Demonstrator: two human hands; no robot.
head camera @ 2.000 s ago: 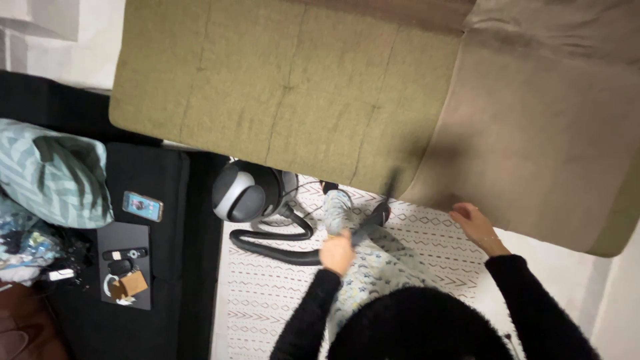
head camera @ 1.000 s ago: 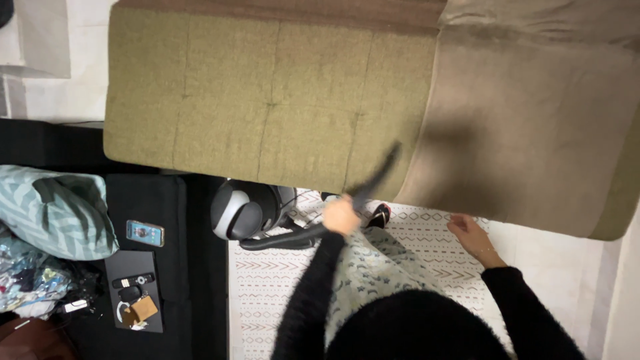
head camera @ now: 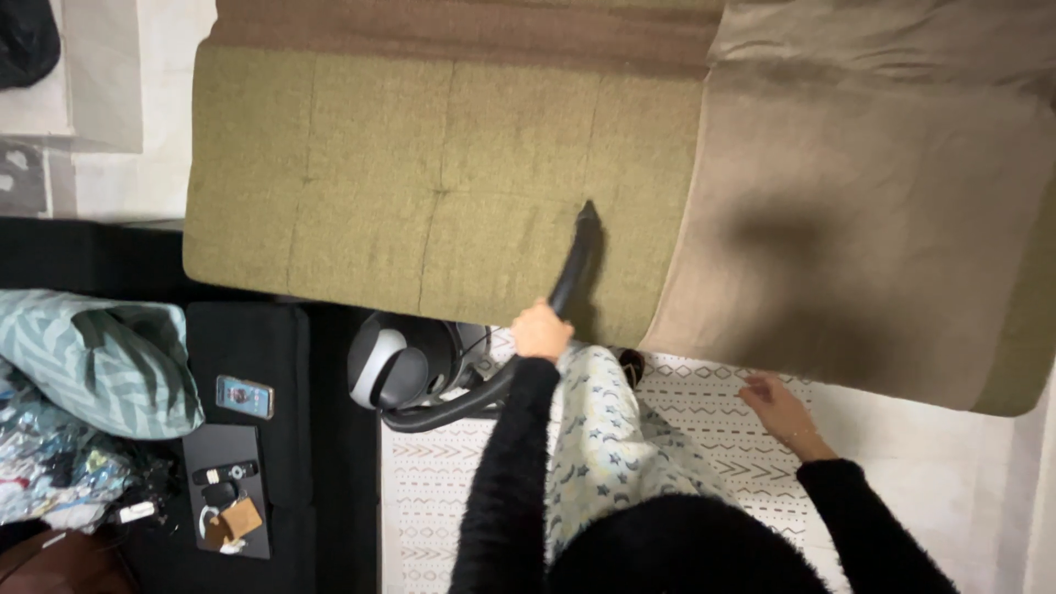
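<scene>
My left hand (head camera: pixel 542 332) is closed around the black wand end of a vacuum cleaner hose (head camera: pixel 450 412). The narrow tip of the wand (head camera: pixel 587 213) lies on or just over the green upholstered seat (head camera: pixel 371 181), near a stitched seam. The hose bends back to a black and grey vacuum cleaner (head camera: pixel 396 363) on the floor, below the seat's front edge. My right hand (head camera: pixel 775 408) holds nothing and hangs with bent fingers just off the front edge, by the brown cover (head camera: pixel 825 247) on the seat's right part.
A patterned rug (head camera: pixel 437 503) lies under my legs. To the left stands a black sofa (head camera: pixel 247 346) with a phone (head camera: pixel 245 397), a leaf-patterned pillow (head camera: pixel 107 363), a pile of cloth or plastic (head camera: pixel 58 454) and a dark tray (head camera: pixel 262 536) with a remote control (head camera: pixel 225 473) on it.
My left hand and the wand have moved up from over the rug to the green seat, first seen low beside my leg. My right hand stays near the front edge.
</scene>
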